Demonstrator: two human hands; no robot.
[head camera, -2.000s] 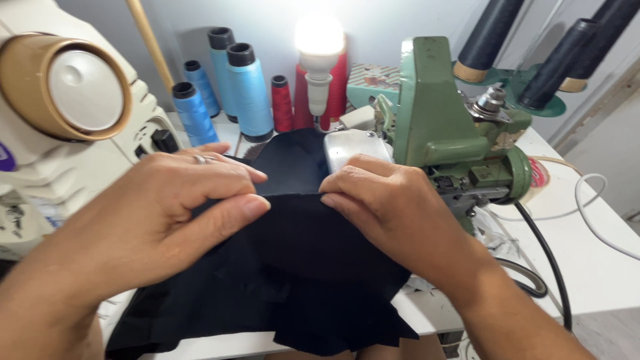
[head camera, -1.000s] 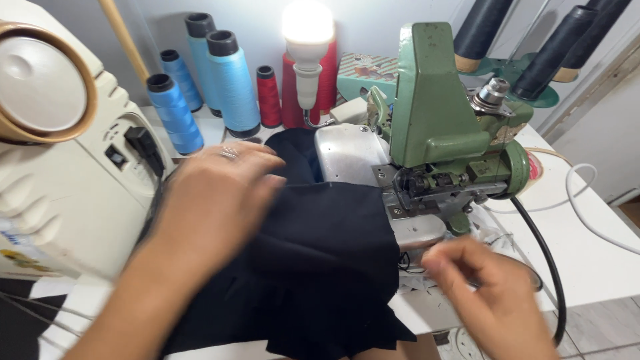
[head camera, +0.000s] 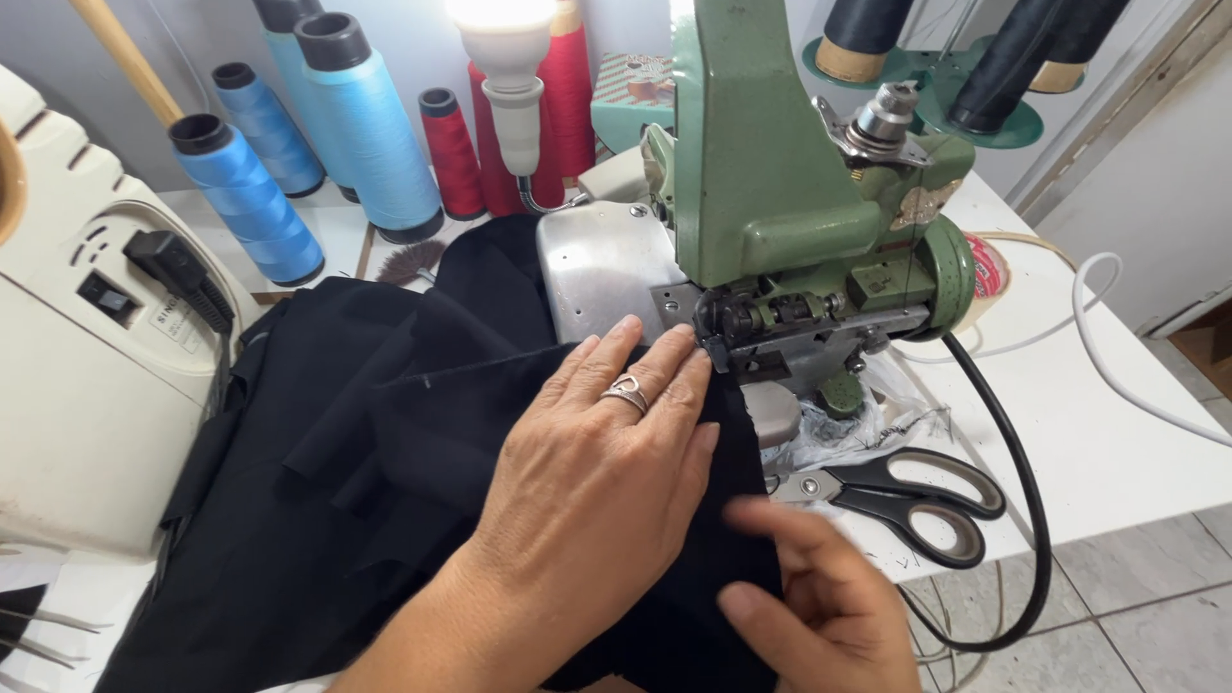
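Note:
Black fabric lies in folds from the left side of the table to the green overlock sewing machine. My left hand, with a ring on one finger, rests flat on the fabric, its fingertips close to the presser foot. The fabric's right edge runs down from the foot. By that edge is my right hand, slightly blurred, thumb and forefinger apart; it seems to hold nothing. The metal cloth plate shows beyond my left fingertips.
Black-handled scissors lie right of the fabric, near a plastic bag and a black cable. Blue thread cones, a red thread spool and a lit bulb stand behind. A white sewing machine is at left.
Two seconds ago both hands pinched the fabric's edge in front of the machine. My left hand now lies flat on the fabric by the presser foot; my right hand has let go and moved lower right.

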